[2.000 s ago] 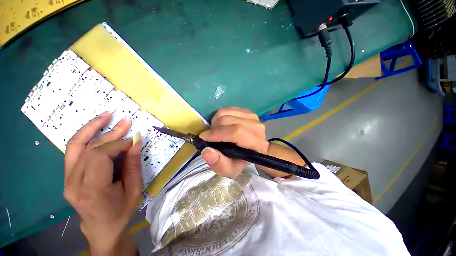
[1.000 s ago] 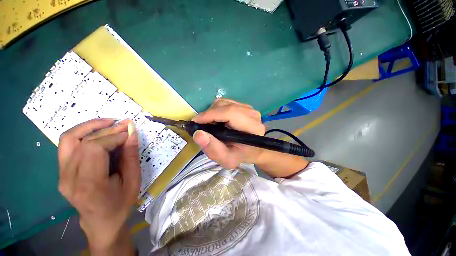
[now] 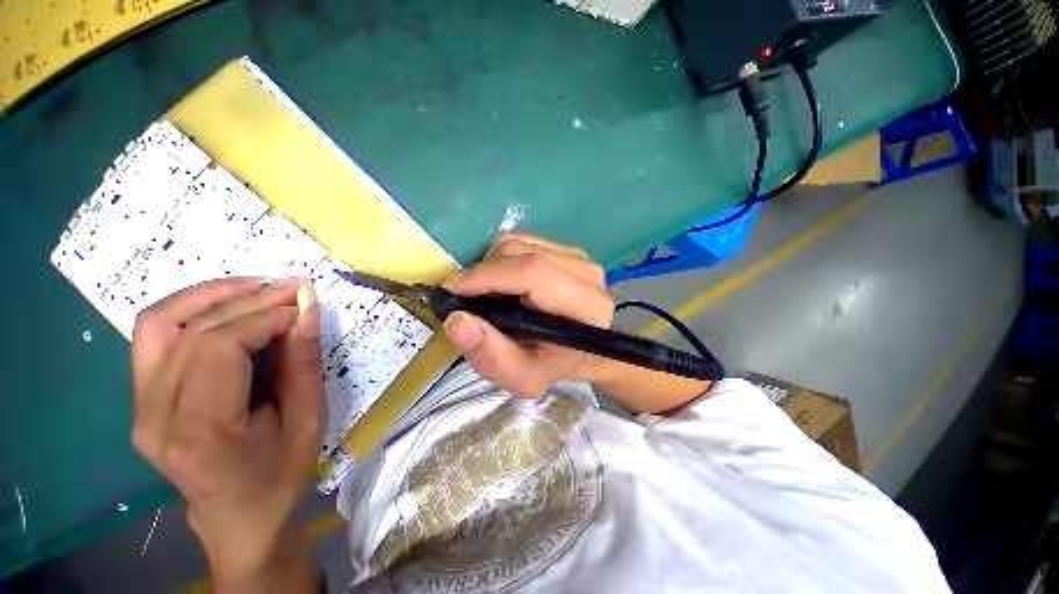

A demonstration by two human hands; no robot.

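The white PCB panel [image 3: 192,221] with dark dots lies tilted on a yellow backing board [image 3: 279,139] on the green mat. My right hand [image 3: 534,313] holds the black soldering iron [image 3: 569,334] like a pen, its thin metal tip pointing left at the panel's surface near its upper right edge. Whether the tip touches cannot be told. My left hand [image 3: 238,395] is over the panel's lower part, thumb and index finger pinched close to the iron tip. The solder wire between them is too thin to make out clearly. A pale cover shows at a fingertip.
A black soldering station [image 3: 732,41] with a red light and two cable plugs stands at the back right. Yellow PCB panels [image 3: 70,41] lie at the top left. Blue stools [image 3: 708,241] and a cardboard box [image 3: 819,420] are beyond the bench edge.
Since two seconds ago, the iron tip has moved slightly up and left, and my left fingers have closed into a pinch near it. Over the last second both hands have barely moved.
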